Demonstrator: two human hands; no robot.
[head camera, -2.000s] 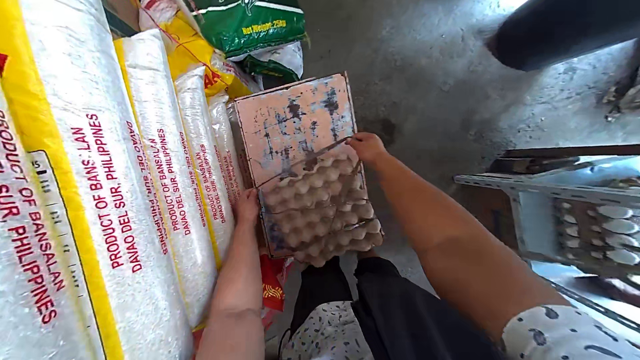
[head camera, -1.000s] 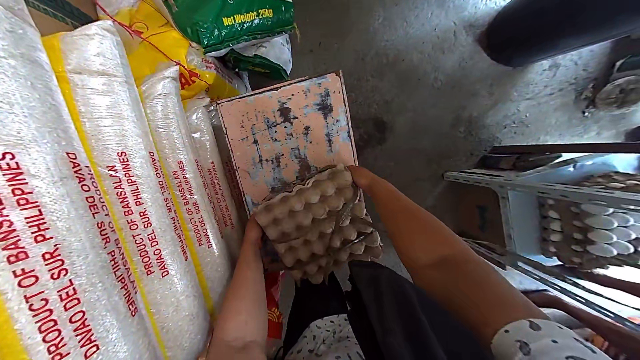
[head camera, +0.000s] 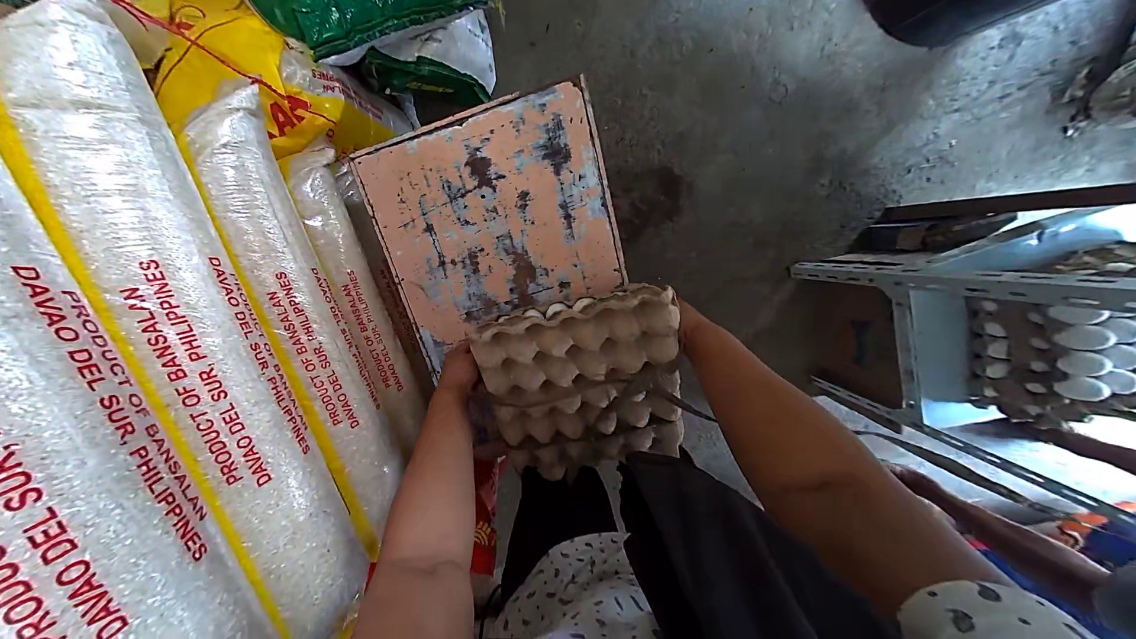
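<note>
My left hand (head camera: 458, 371) grips the left edge of a stack of molded-pulp egg trays (head camera: 581, 368), and my right hand (head camera: 695, 324) grips its right edge. The stack tilts toward me, with a dark strap lying across its underside. A few white eggs (head camera: 556, 310) peek out along its upper edge. The trays are at the near end of a worn, pink-painted wooden board or tabletop (head camera: 497, 204), overlapping its edge. My fingers are mostly hidden behind the trays.
Clear sacks of rice (head camera: 133, 337) stand along the left, with yellow (head camera: 213, 62) and green sacks (head camera: 373, 27) behind. At right is a metal rack (head camera: 896, 280) holding trays of eggs (head camera: 1083, 337). Another person's arm (head camera: 985, 524) shows at lower right. A dark rounded object (head camera: 941, 18) is at top right.
Between my hands, the egg trays have tipped further up toward me, and white eggs now show at their upper edge. Another person's arm has come into view at lower right.
</note>
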